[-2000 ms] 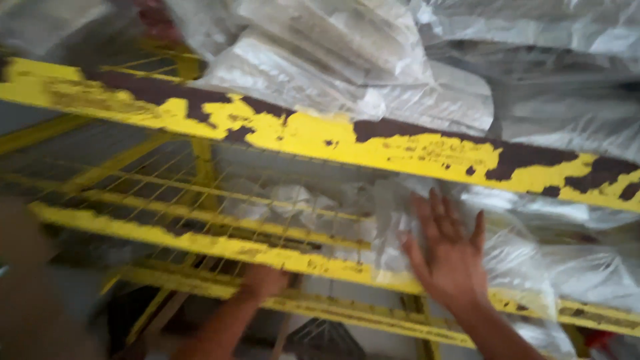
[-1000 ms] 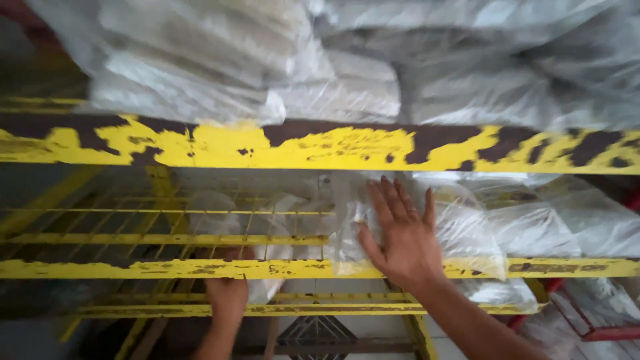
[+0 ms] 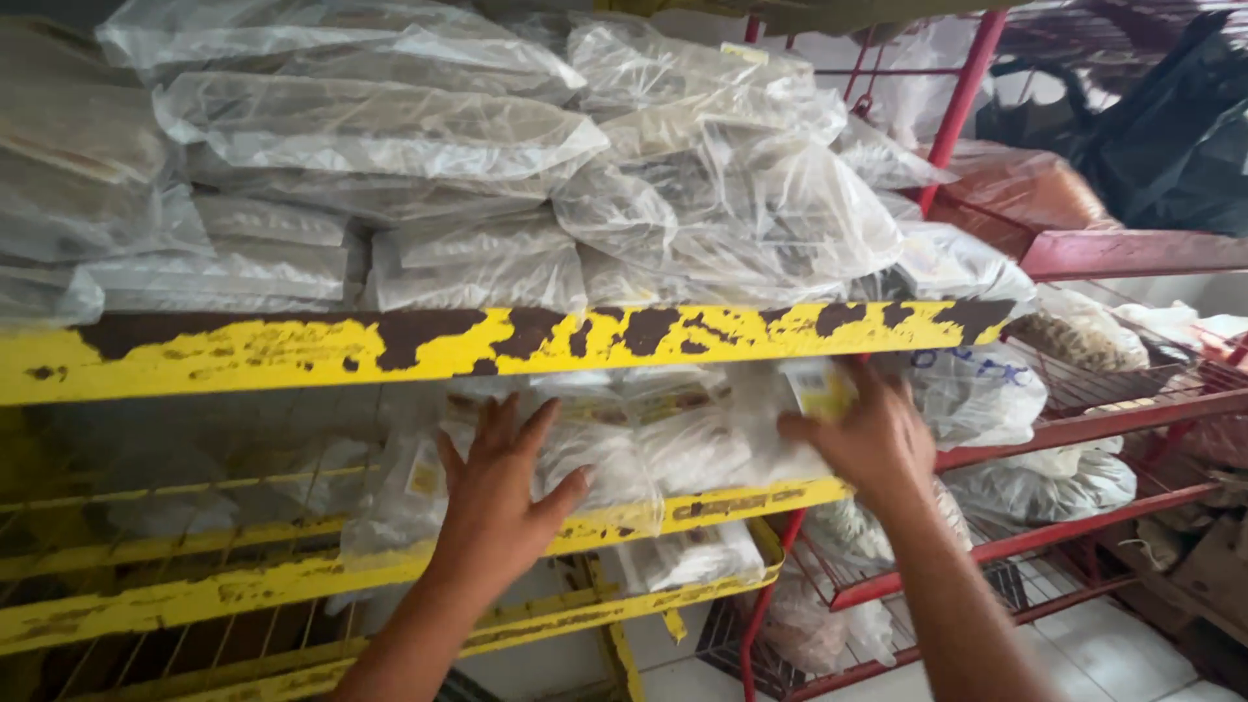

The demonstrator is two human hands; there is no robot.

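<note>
My left hand [image 3: 507, 487] is spread, palm toward the clear plastic packs [image 3: 595, 458] on the middle level of a yellow metal shelf [image 3: 244, 356] with chipped paint. Its fingertips lie close to or against the packs; contact cannot be told for sure. At the right end of the same level, my right hand [image 3: 873, 434] is at a clear pack with a yellow label [image 3: 819, 390], thumb out to the left. Blur and the upper shelf edge hide its fingertips, so a grip cannot be made out.
Large plastic-wrapped packs [image 3: 380, 127] are piled on the upper level. A red wire rack [image 3: 1072, 424] with filled bags stands at the right, a white bag with blue writing [image 3: 985, 390] near my right hand. Black plastic bags [image 3: 1170, 136] hang at upper right. White packs [image 3: 682, 556] lie lower down.
The view has swung right, showing more of the red rack. My left hand has left the sparsely filled left part of the shelf for the packs; my right hand has moved to the shelf's right end.
</note>
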